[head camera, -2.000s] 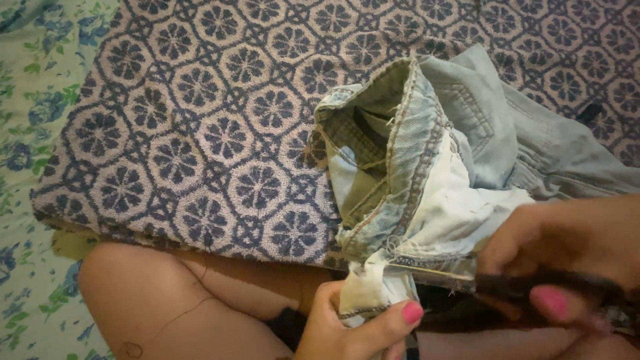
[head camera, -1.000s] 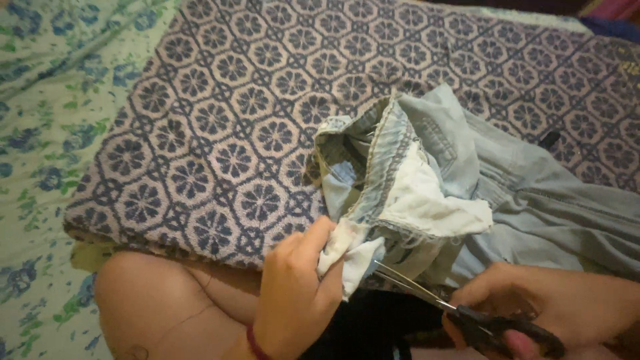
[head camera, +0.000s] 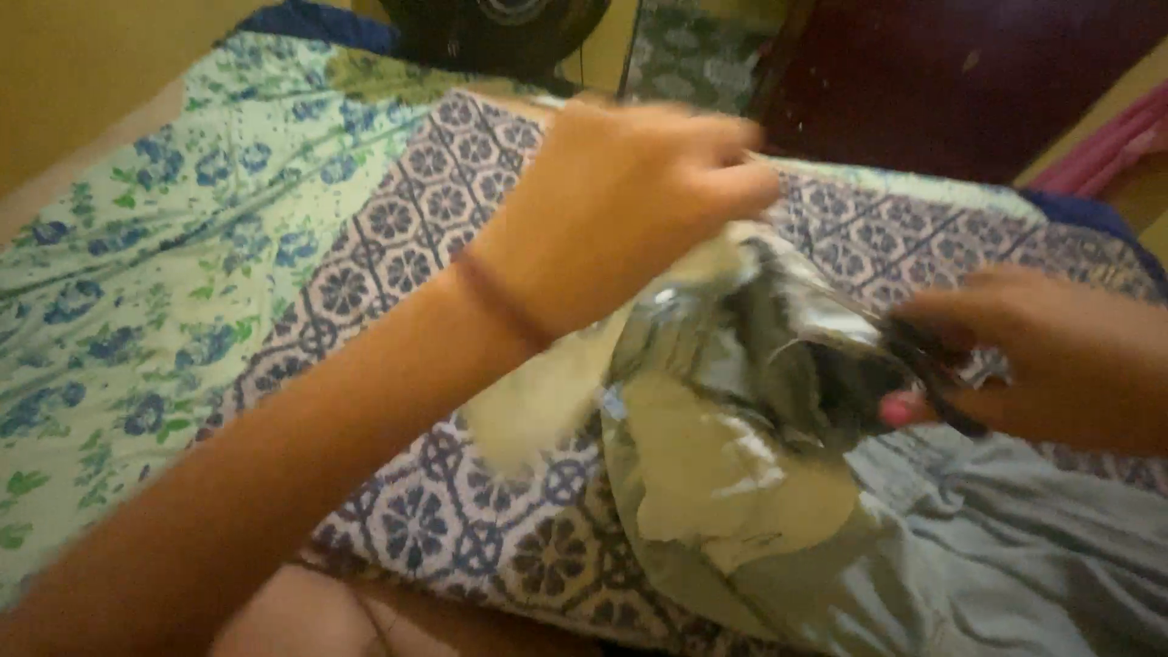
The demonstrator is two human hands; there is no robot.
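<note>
A pale denim garment (head camera: pixel 985 538) with a whitish pocket lining (head camera: pixel 739 474) lies in folds at the lower right. My left hand (head camera: pixel 648 182), a dark band at its wrist, grips the garment's upper edge and lifts it; the fingertips are turned away and blurred. At the right, my right hand (head camera: pixel 1031 356) holds a pair of black-handled scissors (head camera: pixel 940 374). The metal blades point up and left, close against the raised cloth. Blur hides whether the blades are apart and whether cloth lies between them.
Under the garment is a patterned purple-and-pink cloth (head camera: pixel 401 520). A green-and-blue floral sheet (head camera: pixel 210 255) extends along the left. My bare leg (head camera: pixel 301 611) is at the bottom edge. Beyond the bed stand a dark round object (head camera: pixel 493 46) and a dark red panel (head camera: pixel 940 82).
My left hand has moved up and away from me, raising the garment's edge. The scissors, still in my right hand, have come up beside the raised part. The view has tilted upward.
</note>
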